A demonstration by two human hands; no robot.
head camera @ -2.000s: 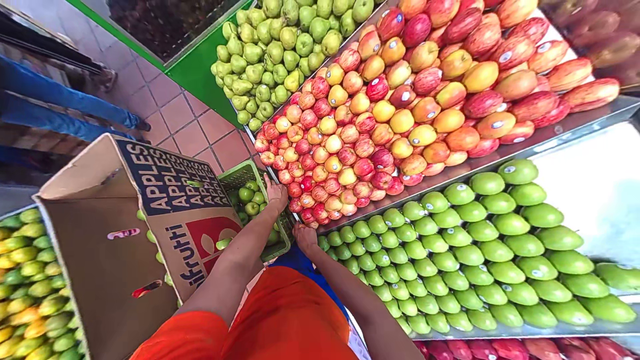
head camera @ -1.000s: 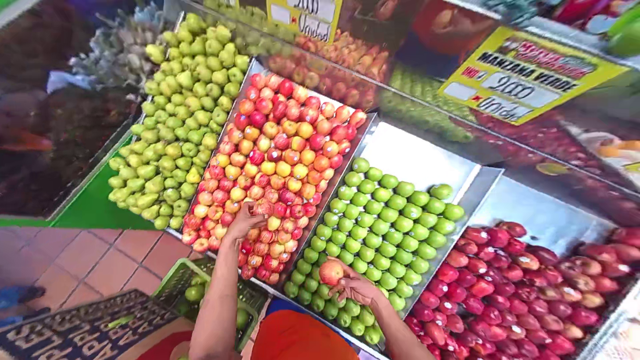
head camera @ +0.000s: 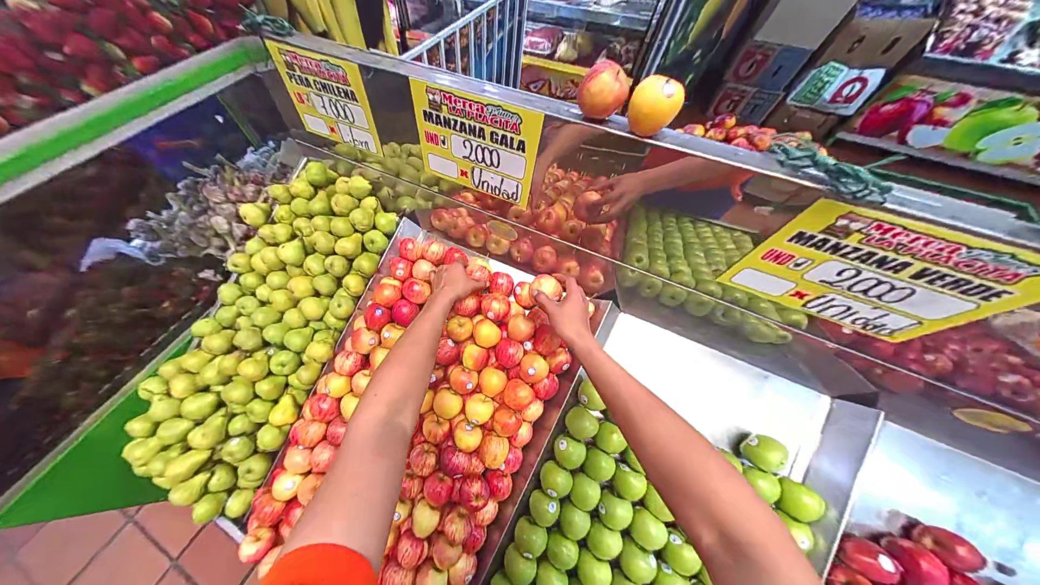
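Note:
Both arms stretch over a tray of red-and-yellow apples point(head camera: 479, 378) in the head view. My right hand point(head camera: 565, 309) grips a red-yellow apple point(head camera: 546, 286) at the tray's upper right corner. My left hand point(head camera: 457, 283) rests on apples near the upper edge; its fingertips are partly hidden, so whether it grips one cannot be told. Green pears point(head camera: 276, 325) lie piled to the left of the tray. Rows of green apples point(head camera: 601, 512) fill the lower part of the tray to the right, below my right forearm.
A mirrored panel point(head camera: 674, 219) with yellow price signs point(head camera: 475, 138) runs behind the trays. Two larger fruits point(head camera: 655, 106) sit on its top ledge. Dark red apples point(head camera: 902, 561) lie at lower right. Cardboard boxes point(head camera: 845, 41) are stacked beyond, and tiled floor point(head camera: 162, 540) shows at lower left.
Both hands have moved up to the far end of the red-yellow apple tray. The apple in my right hand was over the green apples a second ago. The view has shifted strongly.

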